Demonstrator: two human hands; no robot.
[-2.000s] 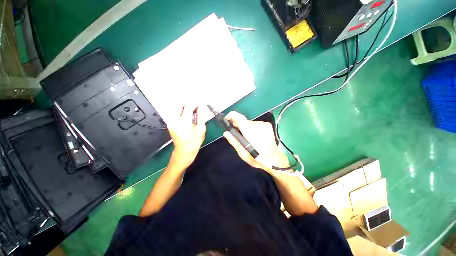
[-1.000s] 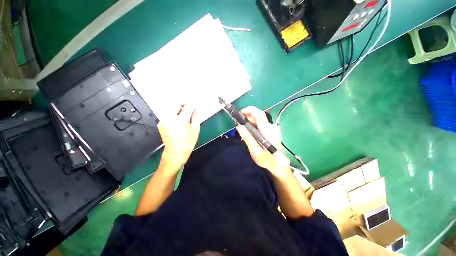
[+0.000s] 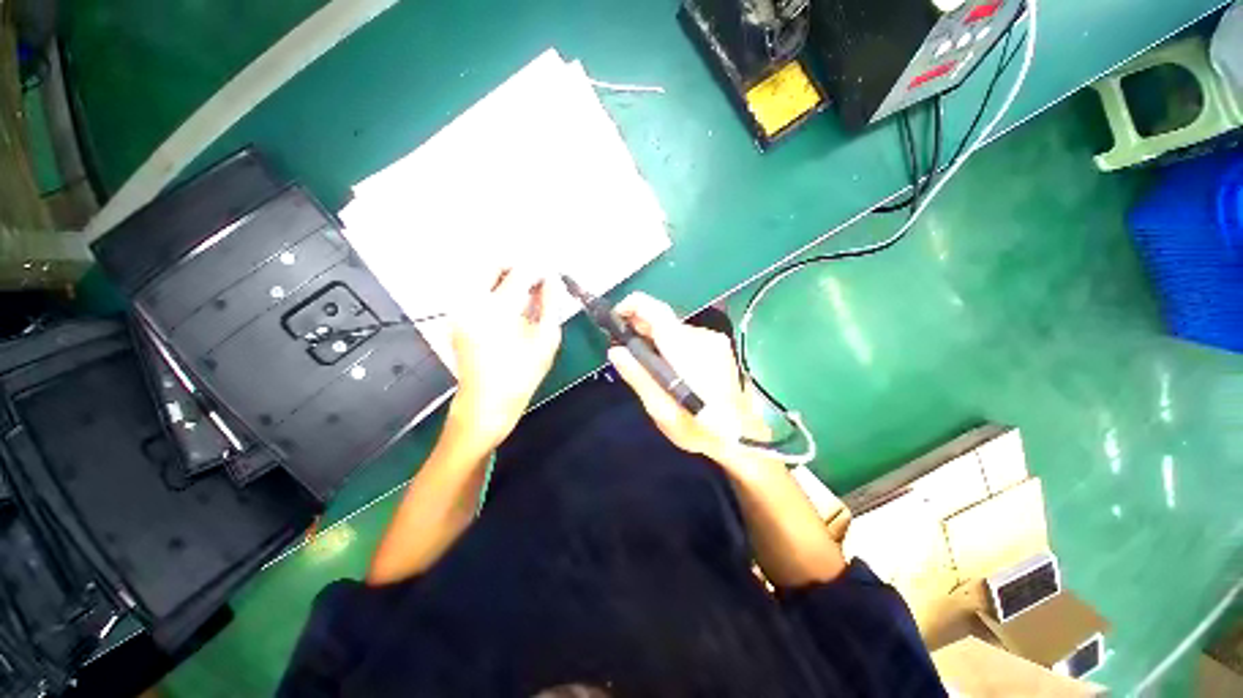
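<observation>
My right hand point(image 3: 688, 366) holds a dark soldering iron point(image 3: 641, 348), its tip close to my left fingertips. My left hand point(image 3: 502, 348) is over the near edge of a stack of white sheets or face-down panels point(image 3: 504, 177). A thin dark lead wire point(image 3: 409, 321) runs from the recess of a black plastic housing point(image 3: 239, 293) to my left hand and appears pinched there. The wire's end and the joint are too washed out to make out.
More black housings point(image 3: 150, 491) are piled at the left. An iron stand with a yellow sponge point(image 3: 784, 98) and the soldering station point(image 3: 907, 62) are at the back right. A pale stool point(image 3: 1111, 123), blue crates point(image 3: 1193, 252) and cardboard point(image 3: 954, 511) are on the floor.
The iron's tip has moved left, closer to my left fingertips. The lead wire now stretches straighter from the housing to my left hand. The whole view has shifted slightly.
</observation>
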